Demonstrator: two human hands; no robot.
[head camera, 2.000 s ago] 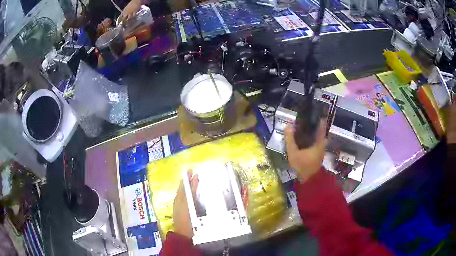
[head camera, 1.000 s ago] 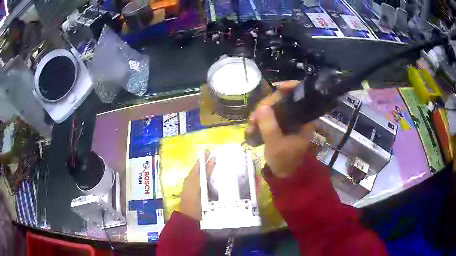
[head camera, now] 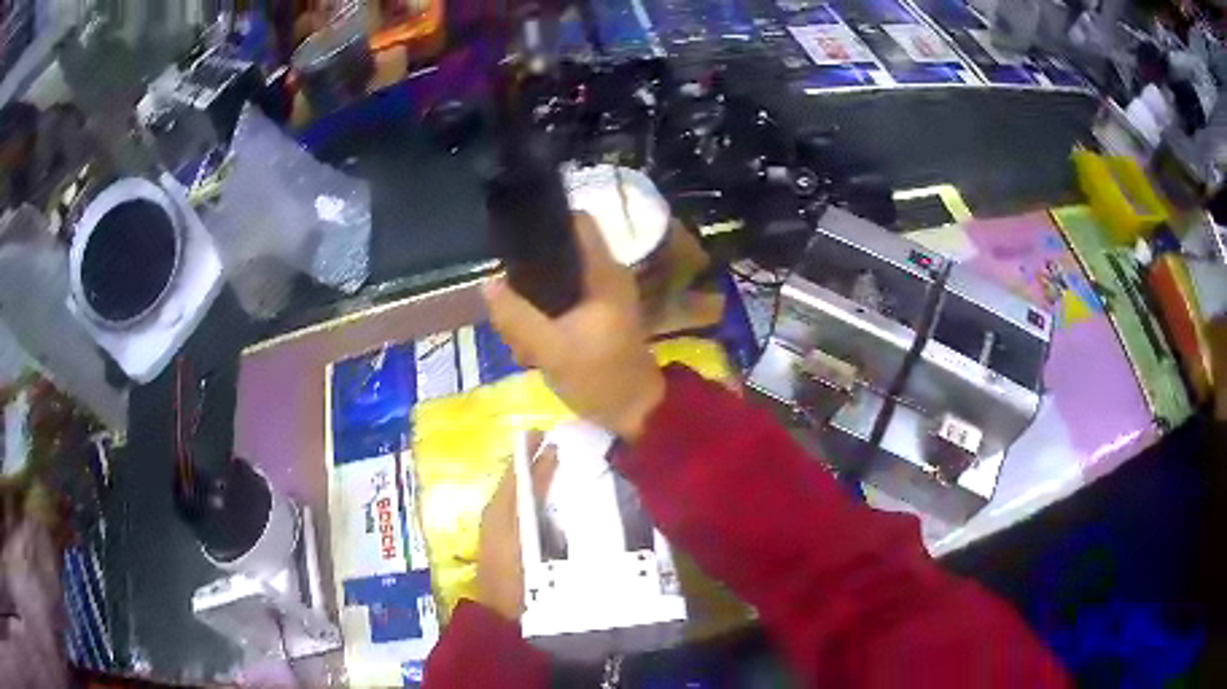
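Note:
A white bracket housing (head camera: pixel 603 588) with slots lies on the yellow work pad (head camera: pixel 451 464) at the front centre. My left hand (head camera: pixel 503 538) holds it by its left side. My right hand (head camera: pixel 585 337) grips the black electric screwdriver (head camera: pixel 534 229) upright over the housing's far end. The screwdriver's tip and the far end of the housing are hidden behind my right hand and sleeve.
A round tin with white contents (head camera: pixel 622 213) stands behind my right hand. Two silver screw feeders (head camera: pixel 915 357) are at the right. A white unit with a black head (head camera: pixel 256 565) stands at left. Behind it are a white unit with a black round face (head camera: pixel 131 269) and a clear bag (head camera: pixel 289 215).
My right hand and the screwdriver have moved from the feeders at the right, over the tin's front, to above the housing's far end. The screwdriver has turned upright. My left hand keeps its hold.

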